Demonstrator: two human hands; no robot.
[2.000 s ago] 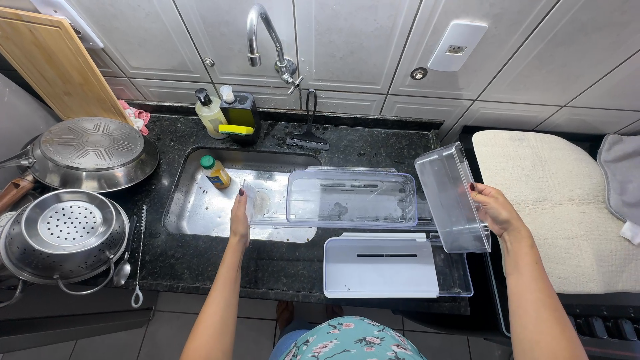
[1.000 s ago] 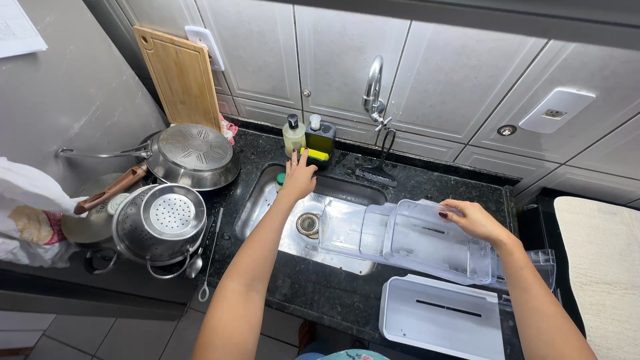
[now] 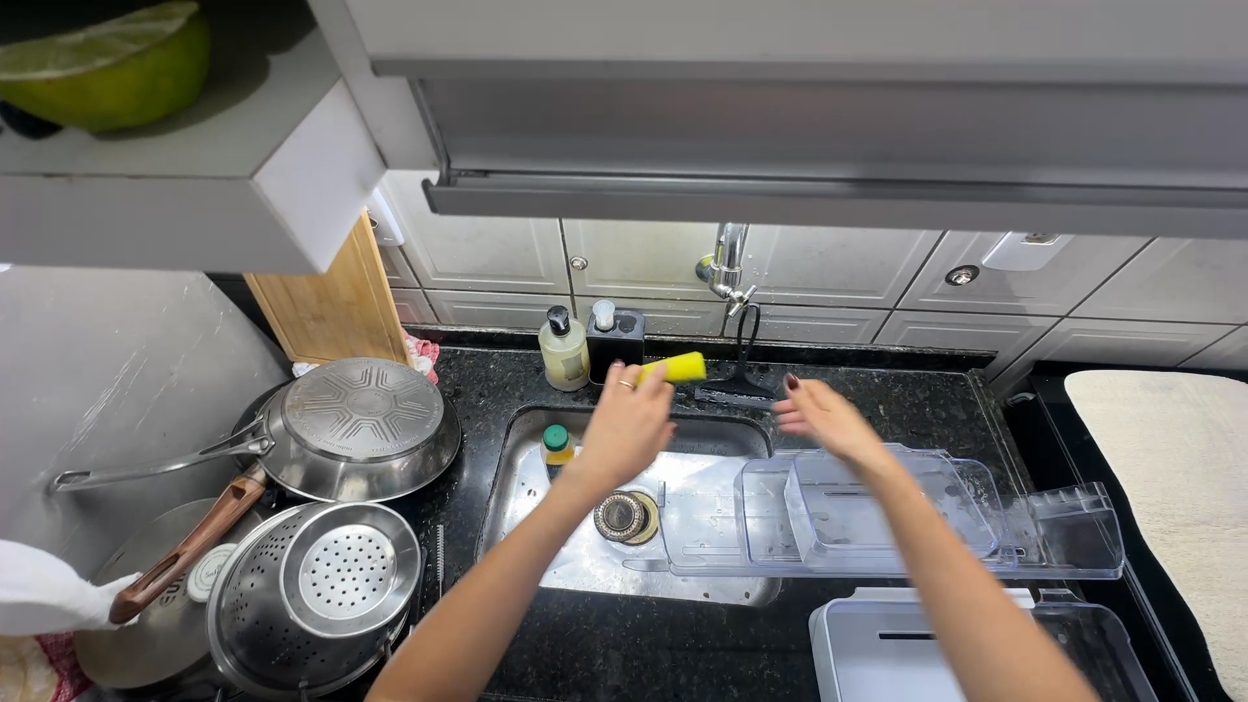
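Observation:
My left hand (image 3: 629, 421) grips a yellow sponge (image 3: 675, 368) above the back edge of the steel sink (image 3: 595, 575). With fingers apart and nothing in it, my right hand (image 3: 824, 419) hovers right of the sponge. Below my right forearm, clear plastic bins (image 3: 887, 517) lie stacked across the sink's right side and the counter. A white lidded bin (image 3: 877, 658) sits in front of them. Inside the sink stand a bottle with a green cap (image 3: 557, 448) and a strainer (image 3: 620, 517) by the drain.
Behind the sink are a soap bottle (image 3: 565, 351), a black dispenser (image 3: 616, 341), a black squeegee (image 3: 743, 375) and the faucet (image 3: 726, 263). Pans (image 3: 366, 419) and a colander (image 3: 258, 604) crowd the left. A shelf (image 3: 166, 214) and cabinet (image 3: 780, 200) overhang the counter.
My left hand has picked up the yellow sponge from beside the dispenser. My right hand has let go of the clear bin, which now rests on the others. The view has shifted.

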